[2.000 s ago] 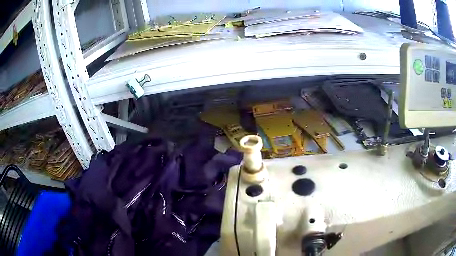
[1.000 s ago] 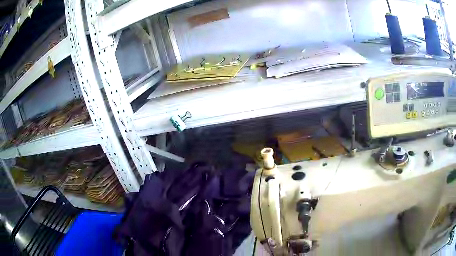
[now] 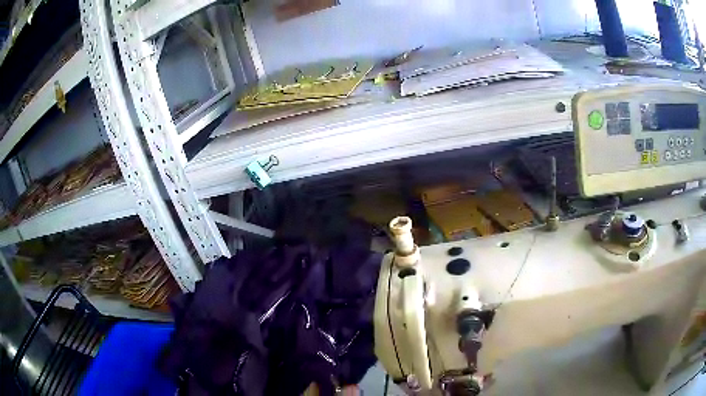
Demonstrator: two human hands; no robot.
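Note:
A heap of dark purple to black garment pieces [image 3: 279,317] lies left of the machine head, with pale glints on it. The cream sewing machine [image 3: 557,286] fills the lower right. A cream-brass knob [image 3: 402,233] stands on its left end, and the dark thread tension assembly [image 3: 471,329] is on its face. The needle area is out of view. Small skin-toned shapes, seemingly fingertips of my left hand [image 3: 334,390], show at the bottom edge against the cloth. They are cut off, so any grip is hidden. My right hand is not in view.
The blue bin [image 3: 128,360] and a black tube frame [image 3: 58,332] are at lower left. White perforated posts [image 3: 147,147] and a shelf edge with a teal clip [image 3: 262,171] stand behind. The control panel [image 3: 639,143] is at right. Yellow-brown templates [image 3: 453,211] lie beneath the shelf.
The camera view has swung and shifted, bringing the thread cones and more of the machine arm into view. Skin-toned shapes now show at the bottom edge. The cloth heap stays left of the machine head.

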